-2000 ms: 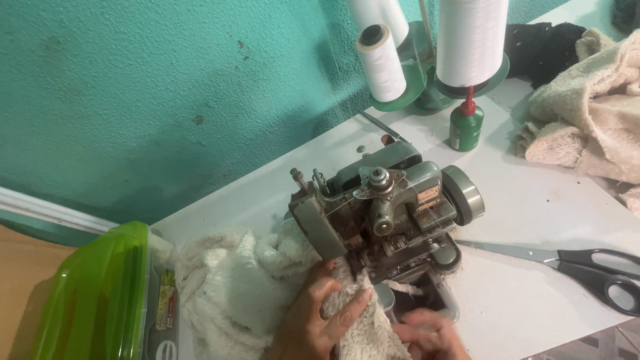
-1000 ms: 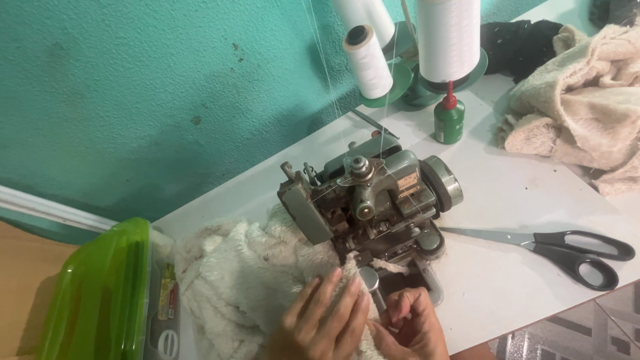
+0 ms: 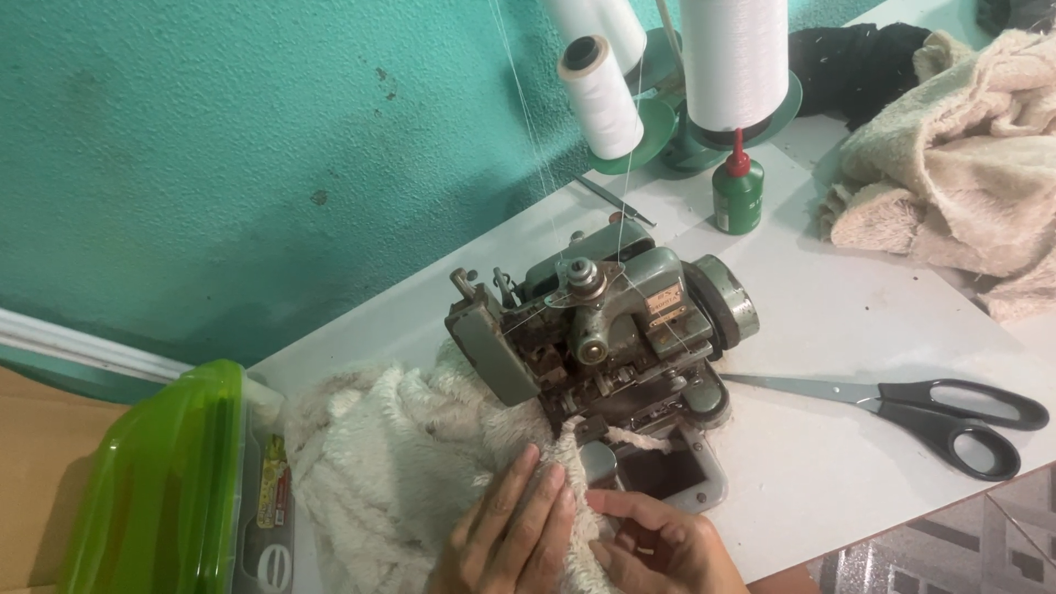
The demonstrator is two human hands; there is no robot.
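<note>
An overlock sewing machine (image 3: 594,330) of worn grey-green metal stands mid-table, threaded with white thread. Cream fleecy fabric (image 3: 388,462) lies bunched left of it, one edge reaching the machine's front. Flat on that fabric, fingers extended, rests my left hand (image 3: 516,528). At the fabric's edge my right hand (image 3: 660,540) pinches the cloth between thumb and forefinger, just below the machine. A thin strip of trimmed fabric (image 3: 639,439) hangs over the machine's front opening.
Black-handled scissors (image 3: 883,400) lie right of the machine. Behind stand white thread cones (image 3: 734,66) and a green oil bottle (image 3: 738,194); tweezers (image 3: 615,200) lie near the wall. More beige fleece (image 3: 932,181) is piled at the right. A green-lidded plastic box (image 3: 157,487) sits at the left.
Two seconds ago the right hand was open and blurred, away from the fabric; now it pinches the edge. The left hand has flattened onto the cloth. The round metal part seen near the right hand has swung back.
</note>
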